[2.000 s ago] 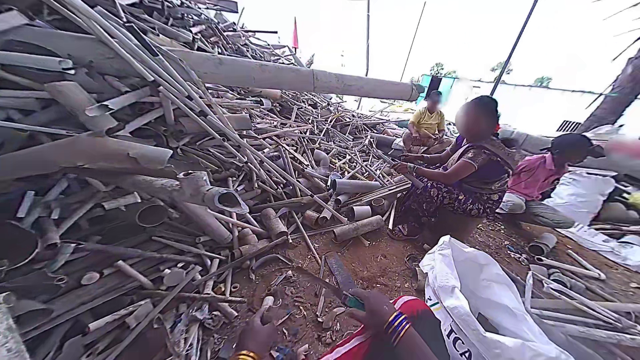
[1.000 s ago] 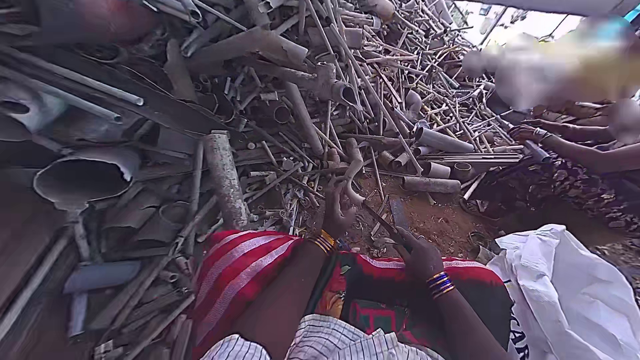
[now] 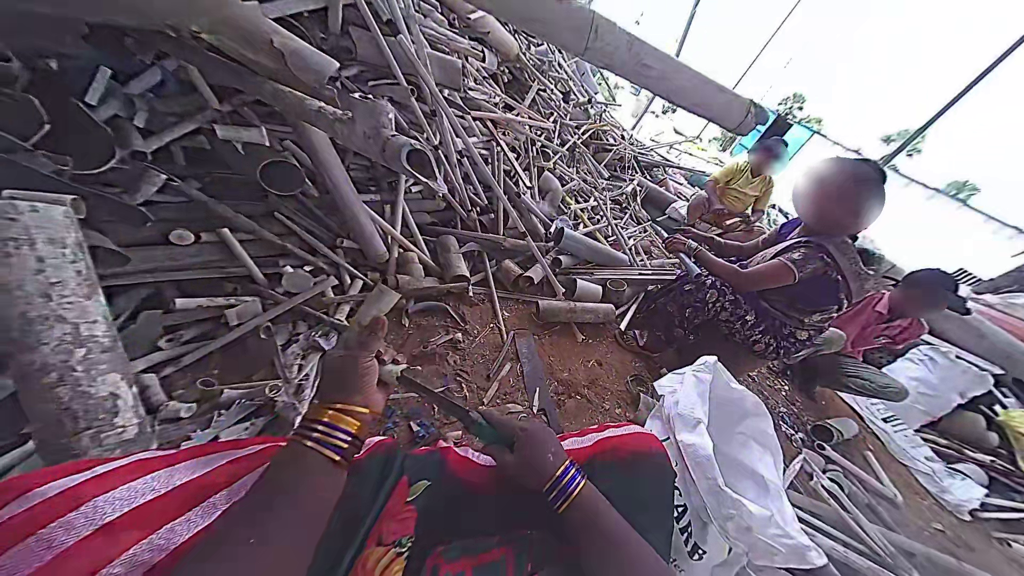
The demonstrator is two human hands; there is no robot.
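My left hand [image 3: 352, 372] is closed around a short, pale piece of pipe [image 3: 376, 306], whose upper end shows above the fingers. In my right hand [image 3: 524, 448] is the handle of a knife-like tool with a long, dark blade [image 3: 438, 400]. The blade points left, and its tip is near a small pale bit at my left fingers; whether they touch is unclear. Both hands are above my lap, which is covered by red, white and dark cloth [image 3: 624, 472].
A large heap of scrap pipes [image 3: 480, 144] rises ahead and left. A flat dark bar [image 3: 536, 380] lies on the soil. A white woven sack [image 3: 720, 464] stands at my right. Several people sit beyond it, one holding a pipe. A thick pipe [image 3: 640, 60] spans the top.
The view has swung up and to the right since one second ago. A bent pipe piece was at my left hand then; a short pale piece shows there now. My right hand keeps hold of the tool.
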